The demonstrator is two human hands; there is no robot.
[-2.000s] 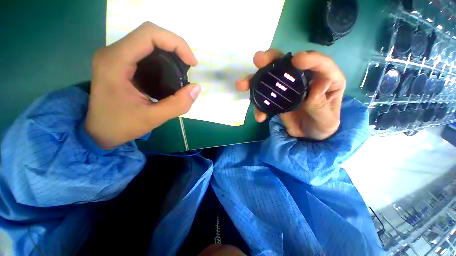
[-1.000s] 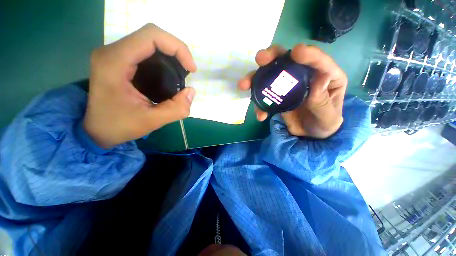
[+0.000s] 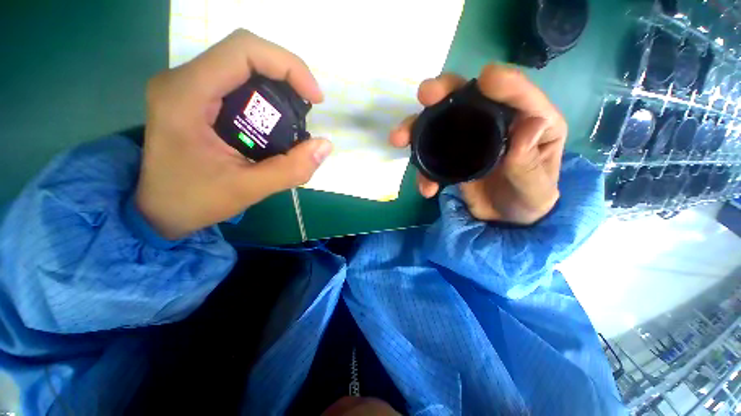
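My left hand (image 3: 191, 150) holds a round black smartwatch (image 3: 258, 120) by its edge. Its screen shows a white QR code with a small green button below. My thumb is at the lower right of its case, by the side buttons. My right hand (image 3: 524, 150) holds a second round black smartwatch (image 3: 461, 140), its screen dark. The fingers curl around its back and sides, hiding part of the case. Both watches are held above a white to pale yellow paper sheet (image 3: 357, 73).
Another black watch (image 3: 561, 24) lies on the green mat (image 3: 81, 57) at the upper right. A clear plastic tray (image 3: 626, 166) with rows of black watches stands at the right. A thin pale cord (image 3: 299, 215) lies at the mat's front edge.
The left watch's screen has gone from dark to a QR code. The right watch's screen went from menu rows to a QR code, then dark. Both hands have barely moved.
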